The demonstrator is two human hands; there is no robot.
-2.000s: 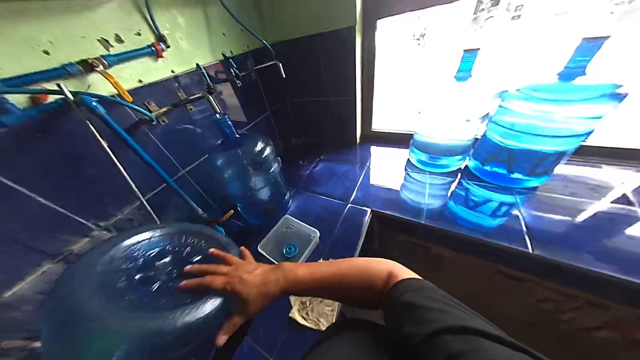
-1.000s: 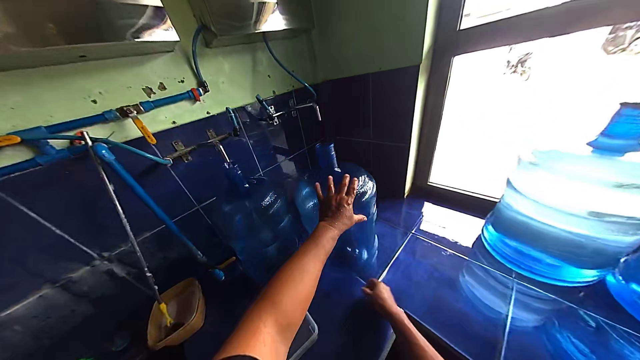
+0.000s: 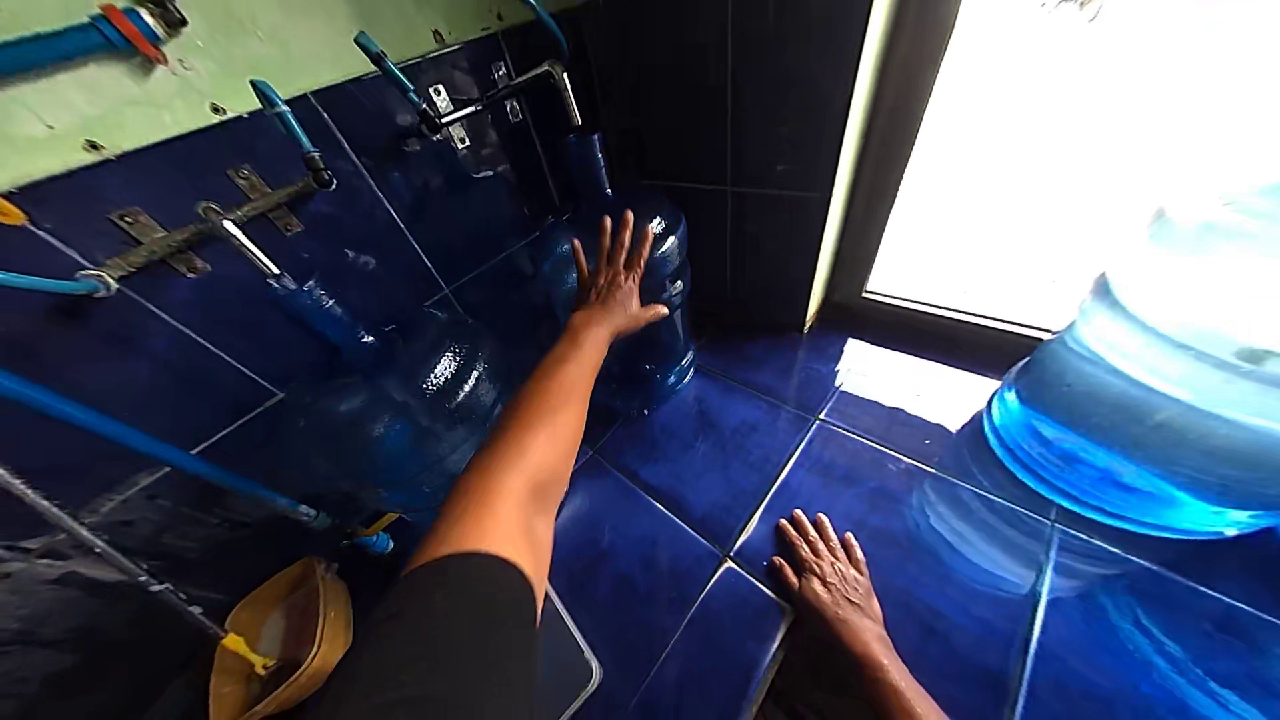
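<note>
My left hand (image 3: 618,285), fingers spread, reaches across to the shoulder of a blue plastic water jug (image 3: 670,250) in the corner; it seems to rest against it, though contact is hard to confirm. A bent metal spout (image 3: 570,92) points down at this jug's neck. Left of my forearm stands a second blue water jug (image 3: 465,375), under a metal spout (image 3: 250,248). My right hand (image 3: 828,575) holds nothing and lies palm down, fingers apart, on the blue tiled surface (image 3: 690,440). The far sides of both jugs are dark and partly hidden.
A large, light-blue water jug (image 3: 1130,430) stands at right by the window frame (image 3: 850,250). At lower left are a tan container (image 3: 335,610) with a yellow-tipped rod (image 3: 245,650) and a blue pipe (image 3: 150,440). A clear plastic box's edge (image 3: 590,665) shows beside my left sleeve.
Two seconds ago my right hand lay on a big blue jug at lower left. One second ago my left hand was at the corner jug, as now; my right hand has since spread flat. The view has shifted.
</note>
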